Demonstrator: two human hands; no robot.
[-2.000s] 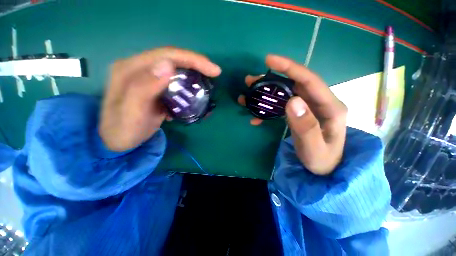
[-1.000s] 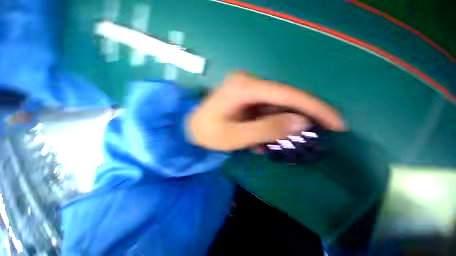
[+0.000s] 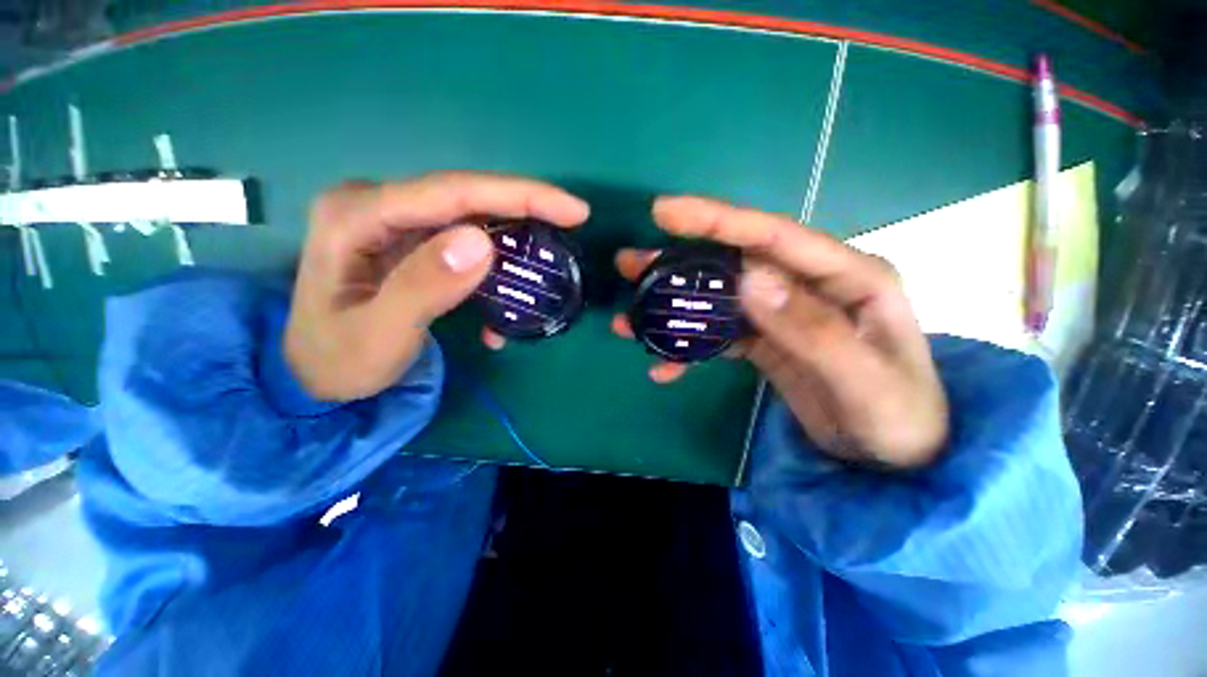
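My left hand (image 3: 384,278) holds a round black smartwatch (image 3: 532,280) by its left side, thumb at the screen's edge. Its lit screen shows white menu rows. My right hand (image 3: 821,318) holds a second round smartwatch (image 3: 686,304) from the right, thumb at the screen's right edge and fingers around and behind it. Its screen shows similar white rows. The two watches are side by side above the green mat, a small gap apart, screens facing up.
A white strip (image 3: 126,201) is taped to the green mat (image 3: 635,106) at left. A pen with a pink cap (image 3: 1044,199) lies on white and yellow paper (image 3: 960,258) at right. Clear plastic trays (image 3: 1145,384) are at the far right. A thin blue cord (image 3: 510,421) hangs near my left sleeve.
The camera has swung back from a blurred, turned view. Both hands and both watches show again. Compared with two seconds ago, the left watch now shows clear menu rows and the right one sits slightly lower.
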